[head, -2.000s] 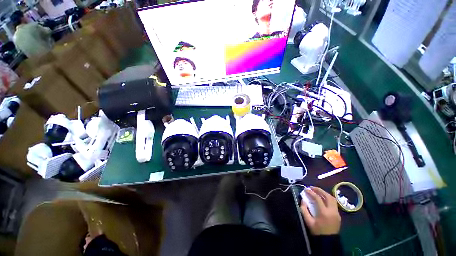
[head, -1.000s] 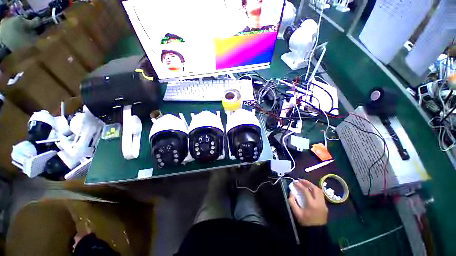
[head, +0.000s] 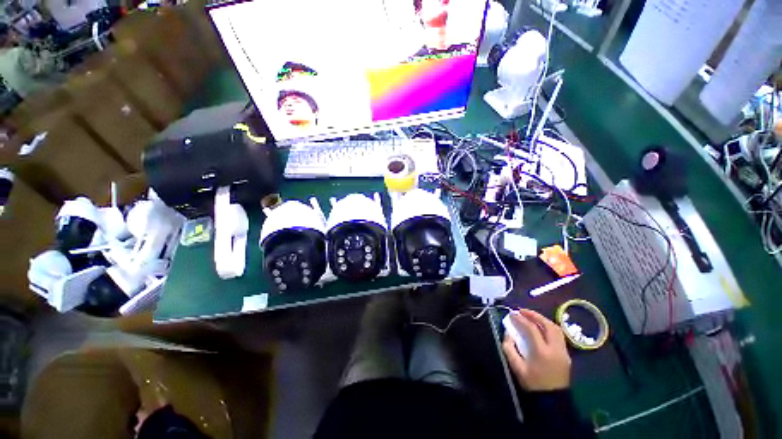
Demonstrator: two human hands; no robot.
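My right hand (head: pixel 543 350) rests over the white computer mouse (head: pixel 518 333) at the bench's front edge, fingers around it. My left hand (head: pixel 141 417) shows only as a small part at the lower left, over a brown carton; its fingers are unclear. Three white dome cameras with black balls stand side by side at the front edge: left (head: pixel 293 249), middle (head: pixel 357 237) and right (head: pixel 424 236). Their LED rings face me. The monitor (head: pixel 343 73) behind them shows camera pictures and a rainbow-coloured area.
The keyboard (head: pixel 356 158) lies below the monitor, with tangled cables at its right. A yellow tape ring (head: pixel 604 327) lies right of my right hand. A vented metal box (head: pixel 639 266) is further right. A black case (head: pixel 206 160) and a pile of white cameras (head: pixel 107 249) are left.
The head view has shifted, so the bench appears slightly further left than in the oldest frame. My right hand stays on the mouse; the three cameras look unchanged.
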